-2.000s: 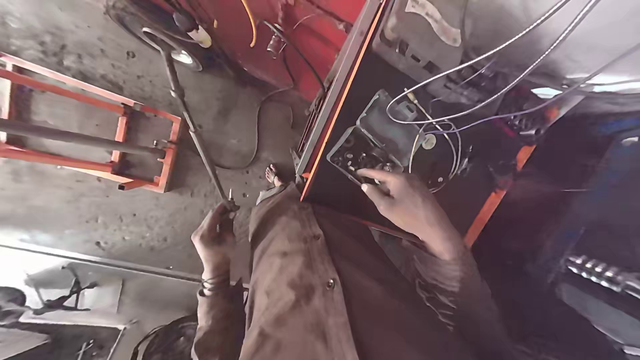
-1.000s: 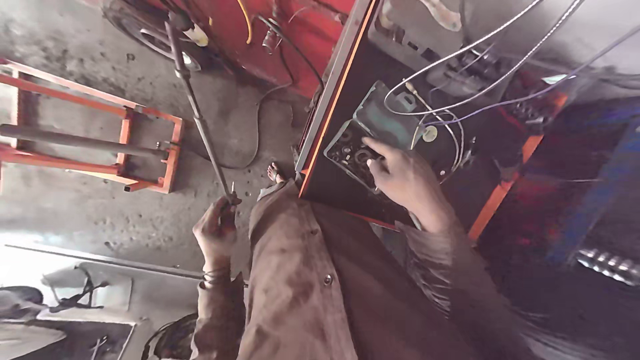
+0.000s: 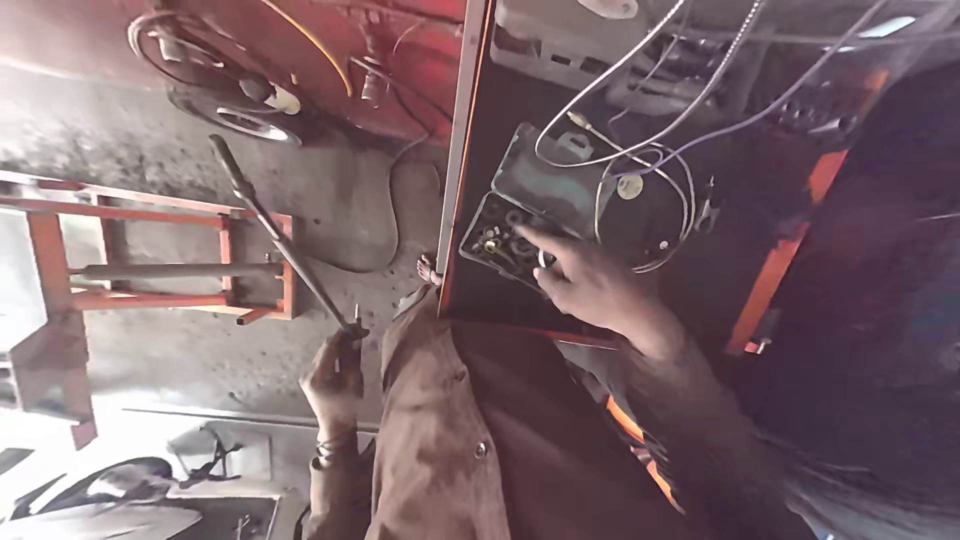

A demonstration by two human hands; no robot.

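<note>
My left hand (image 3: 334,379) grips the lower end of a long metal rod (image 3: 289,244) that slants up to the left over the floor. A small thin pin stands beside that end. On the dark bench top lies a small plastic case (image 3: 551,176) with its lid folded back, holding several small metal parts (image 3: 499,240), some ring-shaped. My right hand (image 3: 592,285) is over the case's near right part, index finger pointing into it and touching or nearly touching a part. A pale ring-like piece shows between thumb and finger; whether it is held is unclear.
Looped cables (image 3: 686,199) lie right of the case. A grey moulded case (image 3: 551,45) is at the bench's far end. An orange metal frame (image 3: 225,262) stands on the floor at left, below a wheel-like round object (image 3: 251,124). A bare foot (image 3: 427,268) shows beside the bench edge.
My right hand has shifted a little over the open case, its fingers moving among the small parts. My left hand keeps hold of the rod.
</note>
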